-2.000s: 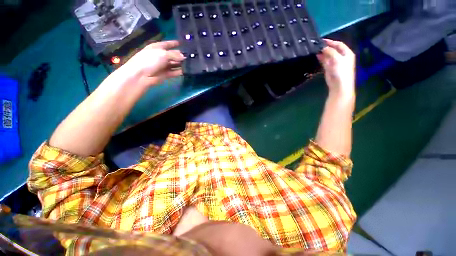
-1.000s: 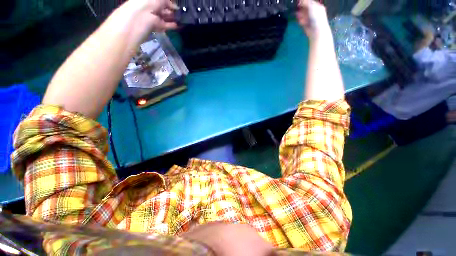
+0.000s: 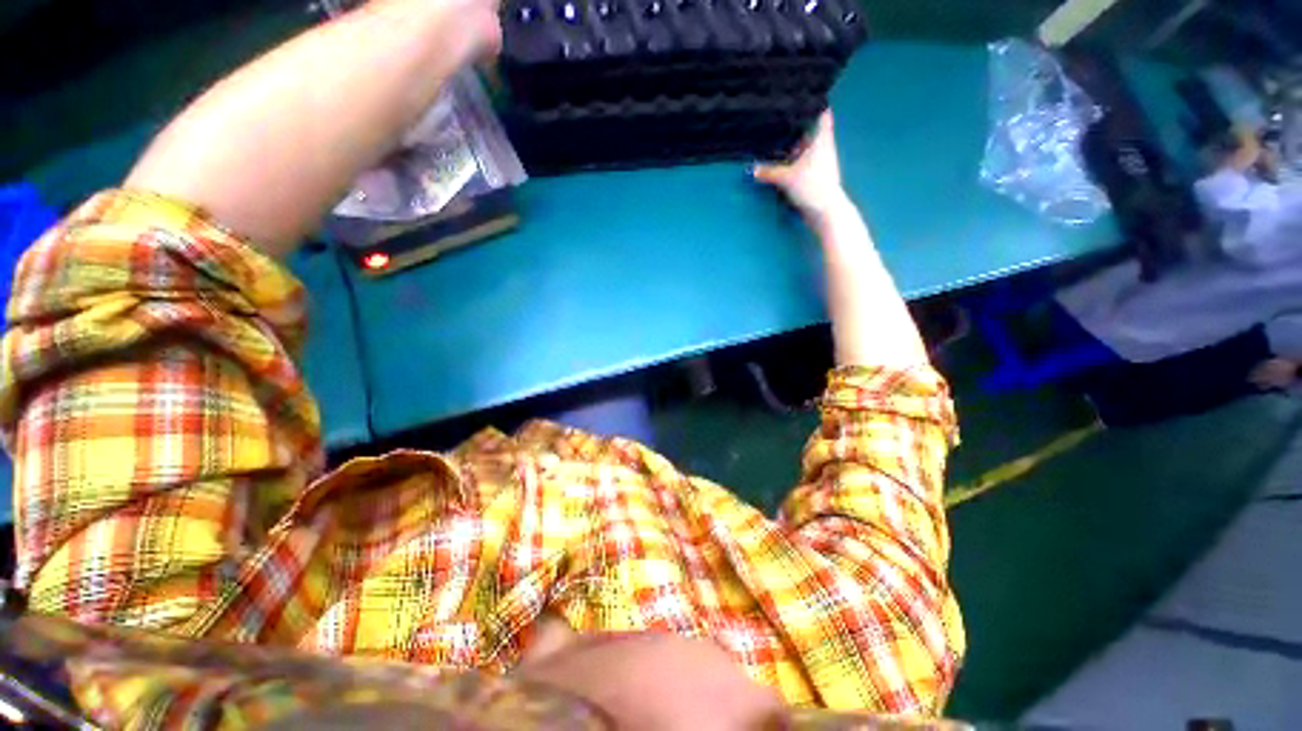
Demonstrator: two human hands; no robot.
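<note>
A tall stack of black ribbed trays (image 3: 657,107) stands on the bench at the top centre, with shiny dots in the top tray (image 3: 671,26). My right hand (image 3: 811,174) is around the stack's lower right front corner, thumb on the front and fingers along the right side. My left hand (image 3: 464,26) is at the stack's upper left side, at the picture's top edge. Its fingers are mostly hidden or cut off, so its grip cannot be made out.
The bench unit (image 3: 443,236), with a silver plate and red light, is left of the stack, partly behind my left forearm. A cable runs down the blue-green bench (image 3: 614,286). A clear plastic bag (image 3: 1042,136) lies right. A blue bin (image 3: 22,229) shows far left. Another person's hand (image 3: 1275,374) is far right.
The filled tray has gone from in front of me up and away onto the stack. My right hand has moved from the tray's right end down to the stack's lower corner.
</note>
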